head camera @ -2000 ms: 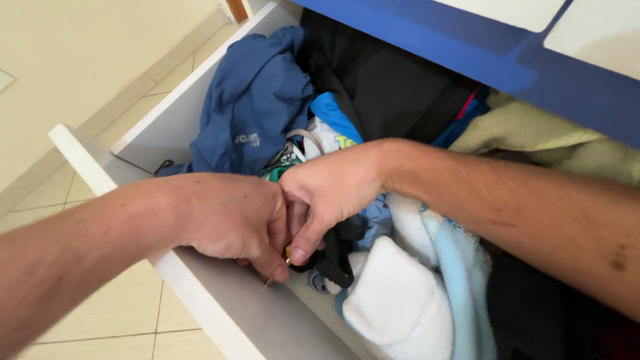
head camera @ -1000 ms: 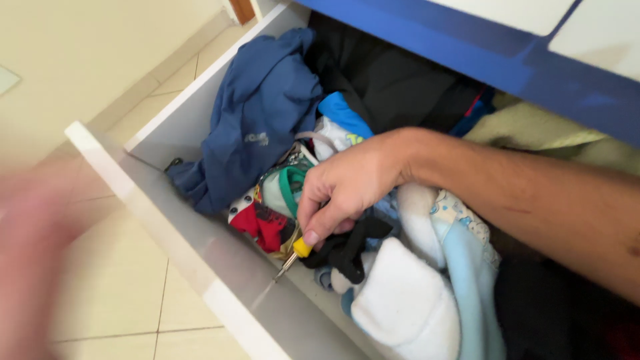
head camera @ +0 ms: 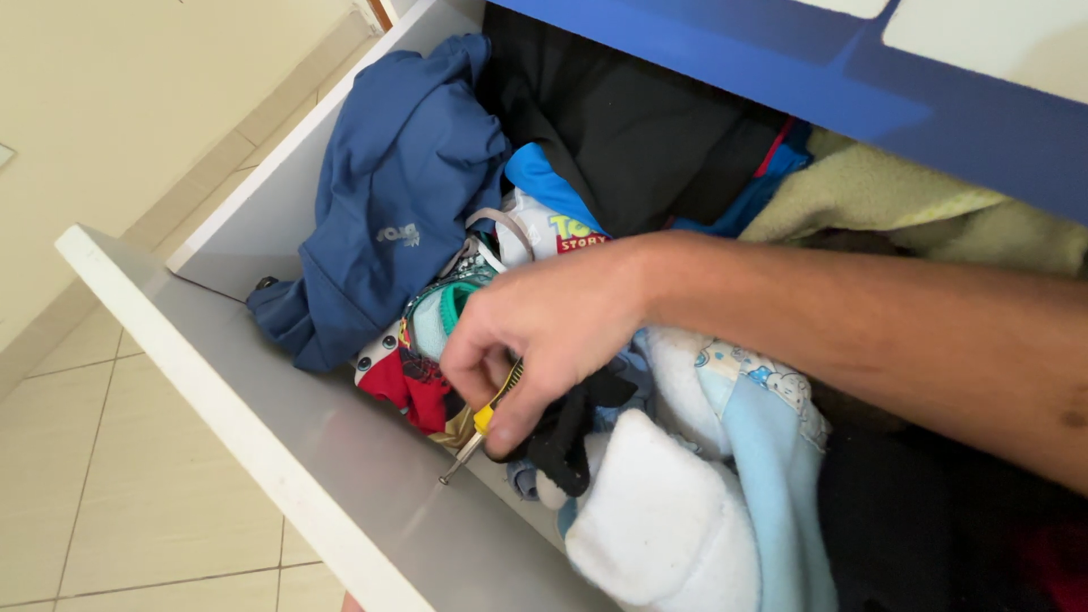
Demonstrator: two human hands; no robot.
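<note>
My right hand (head camera: 544, 340) holds a screwdriver with a yellow and black handle (head camera: 486, 416) between thumb and fingers. The metal shaft slants down to the left, and its tip meets a screw (head camera: 444, 480) on the inner face of the drawer's front panel (head camera: 340, 442). Of my left hand only a sliver of skin (head camera: 352, 603) shows at the bottom edge, outside the panel; what it does there is hidden. Folded and crumpled clothes lie below and around my right hand, among them a red piece (head camera: 408, 391) and a black strap-like cloth (head camera: 565, 433).
The open drawer also holds a blue garment (head camera: 399, 187), a black garment (head camera: 629, 127), a white fleece cloth (head camera: 663, 518) and a beige towel (head camera: 884, 187). A blue furniture front (head camera: 765, 59) overhangs it. Tiled floor (head camera: 178, 459) and a wall (head camera: 153, 85) lie to the left.
My left hand, beside my right hand at the screw two seconds ago, has moved away left and down, almost out of view. My right hand stays at the panel with the screwdriver.
</note>
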